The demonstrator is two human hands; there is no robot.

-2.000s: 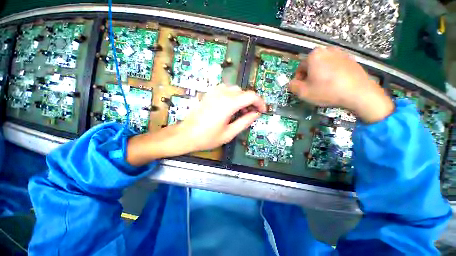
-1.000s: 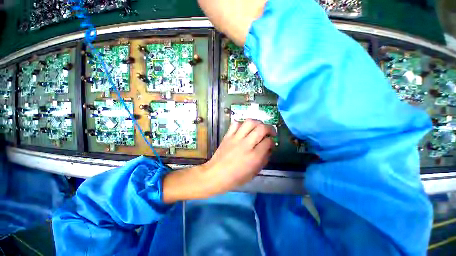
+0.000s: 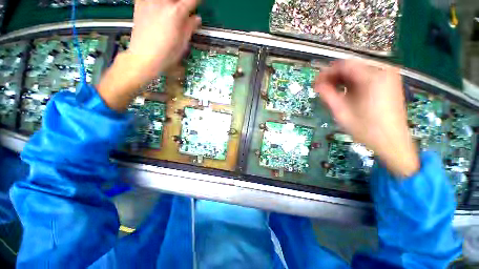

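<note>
My left hand (image 3: 163,34) is raised over the far rail at the upper left, fingers curled; whether it holds a part cannot be seen. My right hand (image 3: 365,100) is blurred, above the right pallet beside a green circuit board (image 3: 291,89); its thumb and fingers are bent close together, and any part between them cannot be made out. Another circuit board (image 3: 286,147) lies nearer me in the same pallet (image 3: 252,157). Two more boards, a far one (image 3: 211,76) and a near one (image 3: 205,132), sit in the tan-orange pallet (image 3: 172,139).
A pile of silvery parts (image 3: 336,23) lies on the green surface beyond the far rail (image 3: 239,35). The near rail (image 3: 210,190) runs in front of my body. More pallets with boards extend left and right. A thin blue cord (image 3: 77,47) rises by my left sleeve.
My left hand has moved from the near board up and left to the far rail. My right hand has come back from beyond the line to over the right pallet. The view has shifted.
</note>
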